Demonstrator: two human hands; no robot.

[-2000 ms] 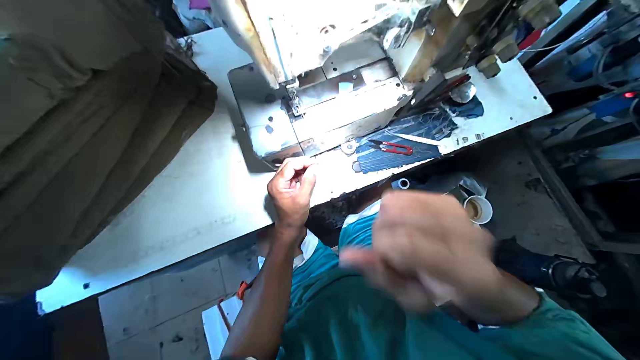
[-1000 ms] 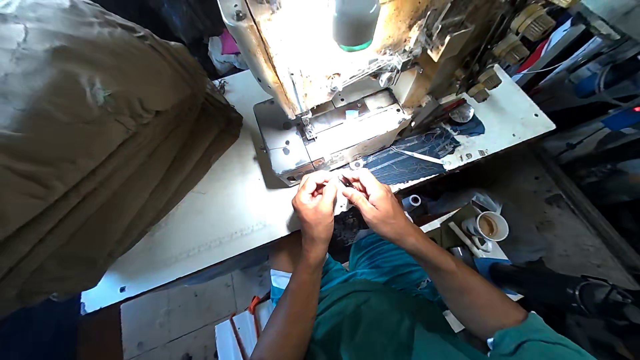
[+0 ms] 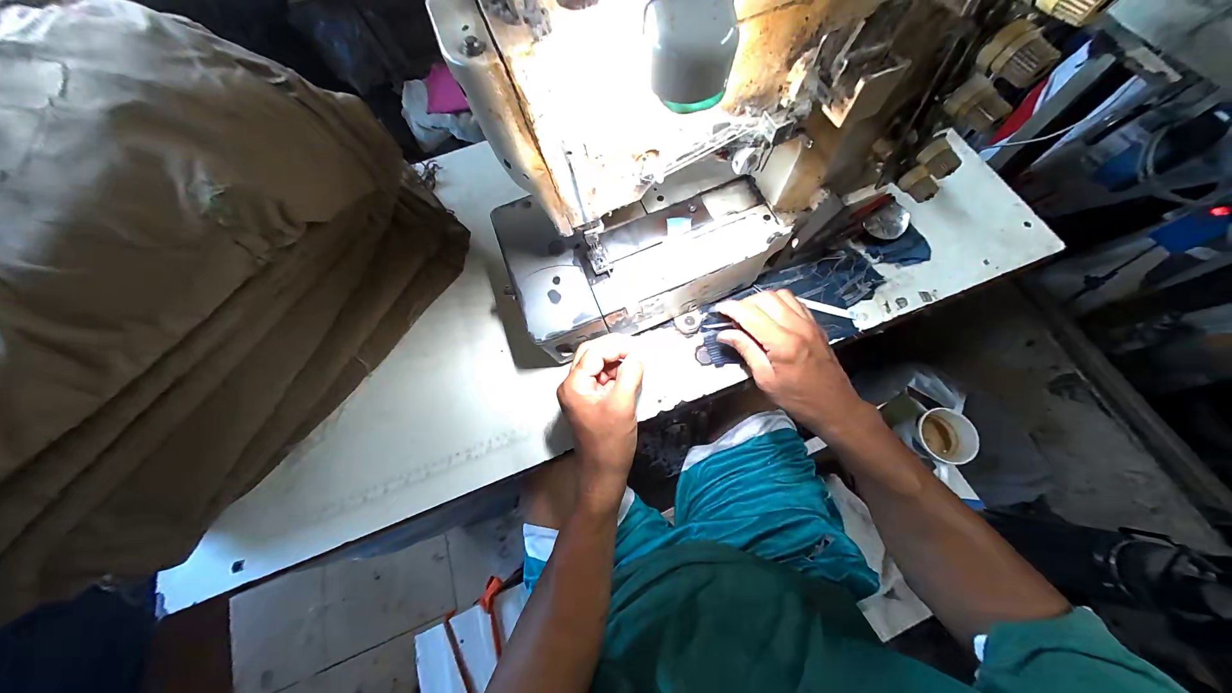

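Observation:
My left hand (image 3: 603,390) is closed at the table edge, in front of the bed (image 3: 616,269) of an industrial sewing machine; whether something thin is pinched in it cannot be told. My right hand (image 3: 784,351) is bent over the denim scrap (image 3: 837,279), with thumb and fingertips around a small dark item, too hidden to name for sure. Beside those fingertips lie a small round metal part (image 3: 687,322) and a dark ridged piece (image 3: 717,348). The needle and presser foot (image 3: 597,252) stand above the bed, beyond my left hand.
A big pile of brown fabric (image 3: 221,289) covers the left of the white table (image 3: 404,423). Low at the right stands a cup of brown liquid (image 3: 947,435). A round metal piece (image 3: 886,220) lies at the back right of the table.
One second ago both hands were together in front of the machine bed. They are now apart, my right hand having moved right to the denim. Red-handled thread snips seen on the denim earlier are not visible now.

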